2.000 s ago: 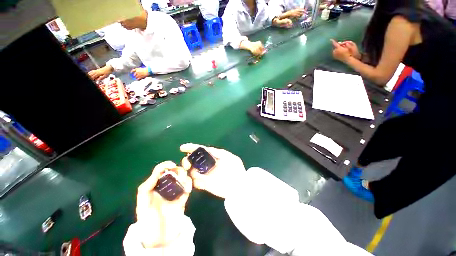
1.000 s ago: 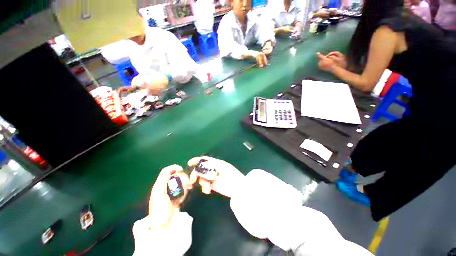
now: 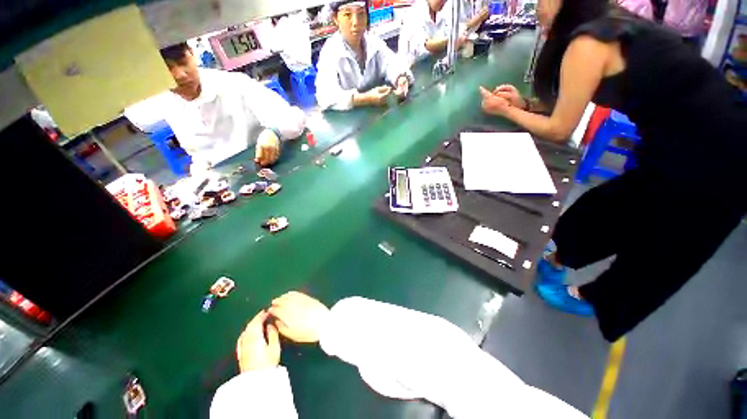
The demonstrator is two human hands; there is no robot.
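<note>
My left hand [image 3: 258, 342] and my right hand [image 3: 298, 317] meet low in the middle of the view. Their fingertips close around a small dark piece [image 3: 269, 324], mostly hidden by the fingers; I cannot tell its face. One watch inner assembly [image 3: 221, 287] lies on the green bench just beyond my hands, its blue end towards me. Another assembly [image 3: 278, 223] lies farther off. A third [image 3: 133, 396] lies at the lower left, with a dark piece [image 3: 86, 411] cut off by the bottom edge.
A red tray [image 3: 143, 204] and a heap of units [image 3: 201, 192] lie across the bench. A black board [image 3: 450, 233] on the right bears a calculator [image 3: 422, 191], a white sheet [image 3: 508, 163] and a slip with a pen. People in white coats sit opposite; a person in black leans at right.
The two dark-screened units no longer show in my hands, which have come together. Two assemblies now lie on the bench beyond them. The worker opposite has drawn back from the heap. The view has shifted.
</note>
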